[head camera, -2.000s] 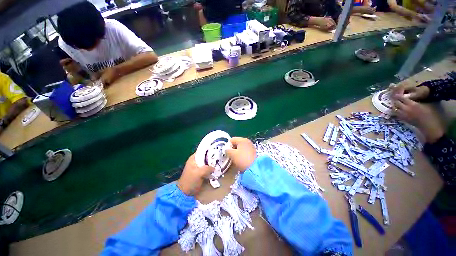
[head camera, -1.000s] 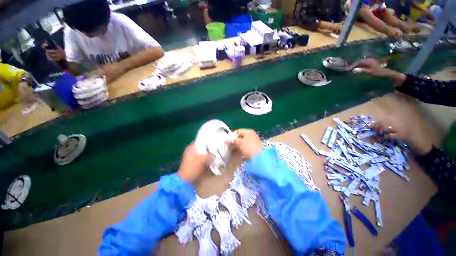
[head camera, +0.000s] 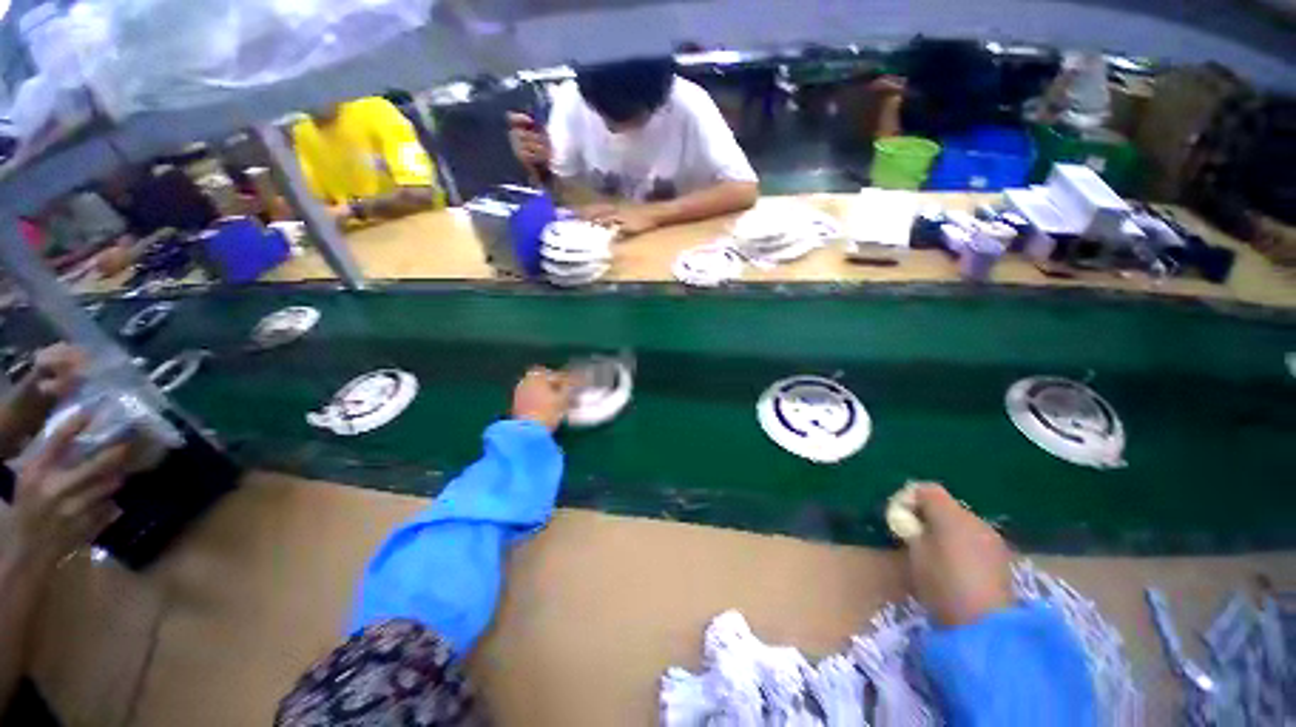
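Observation:
My left hand (head camera: 540, 398) reaches over the green belt, fingers at the left edge of a blurred round white housing (head camera: 603, 392), which it appears to grip. My right hand (head camera: 959, 554) is curled near the belt's front edge. A small pale cap or finger cot (head camera: 904, 513) shows at its fingertips; whether it is held or worn, I cannot tell. Tied white wire bundles (head camera: 753, 682) lie on the tan bench at the lower middle. Loose white wires (head camera: 1073, 625) lie just right of my right hand.
The green belt (head camera: 711, 476) carries several other housings, one of them (head camera: 813, 418) between my hands. Blue-grey strips (head camera: 1244, 660) lie at the lower right. Another person's hands (head camera: 71, 483) and a dark box (head camera: 178, 497) are at the left by a grey post. People sit across the belt.
The view has swung left. The housing held between both hands has left the right hand; my left hand is now out over the belt at a housing. My hands have moved far apart.

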